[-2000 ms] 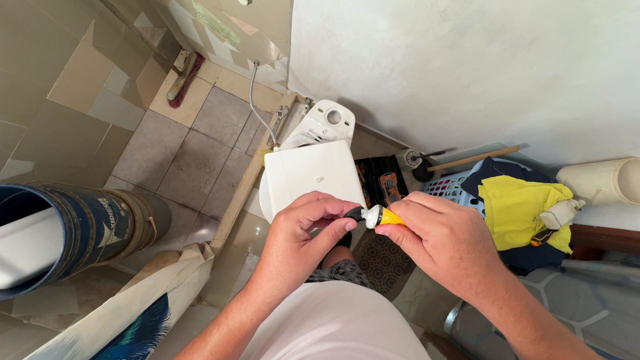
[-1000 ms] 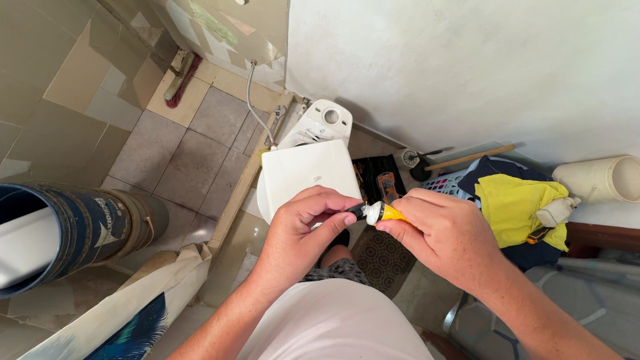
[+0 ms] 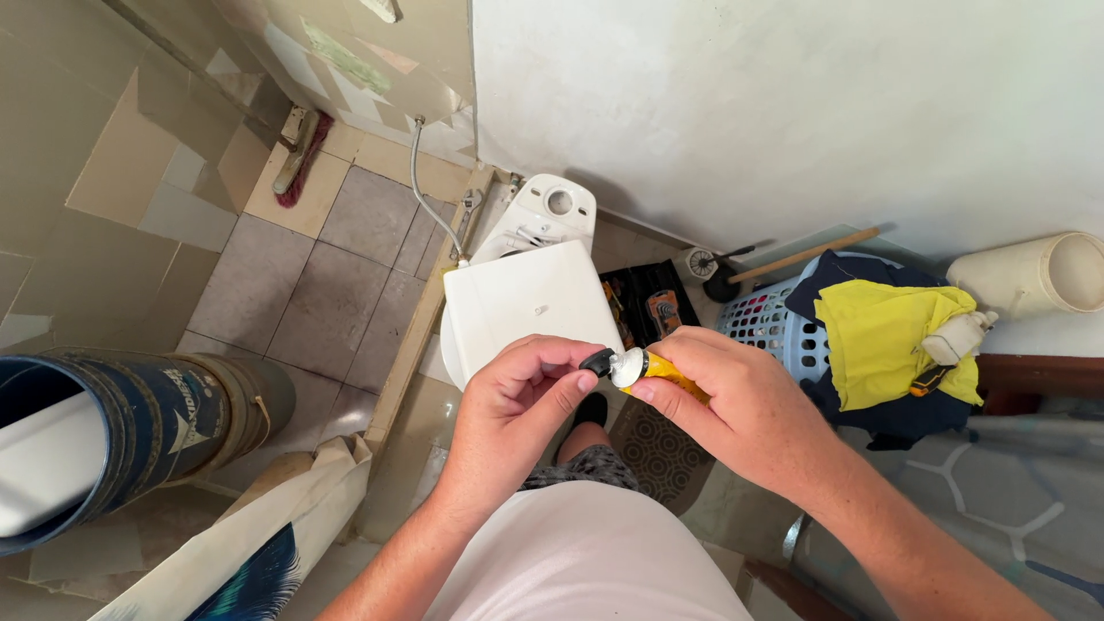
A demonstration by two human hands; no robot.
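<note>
My left hand (image 3: 526, 397) pinches a small black cap (image 3: 596, 362) between thumb and fingertips. In my right hand (image 3: 716, 388) is a yellow tube (image 3: 673, 373) with a white shoulder and nozzle, pointed at the cap. The cap and nozzle meet or nearly meet; whether the thread is engaged cannot be told. Both hands are over the near edge of a white ceramic toilet tank (image 3: 535, 297), which has a small fitting on its face. Behind it lies the white toilet bowl's rear part (image 3: 552, 211), with an oval opening. A braided hose (image 3: 418, 172) runs from the wall to the tank.
An adjustable wrench (image 3: 468, 210) lies on the tiled ledge. A black toolbox (image 3: 647, 285) sits right of the tank, near a plunger (image 3: 723, 285) and a blue laundry basket (image 3: 759, 323) with a yellow cloth (image 3: 888, 336). At left are a blue bucket (image 3: 121, 431) and a broom (image 3: 302, 159).
</note>
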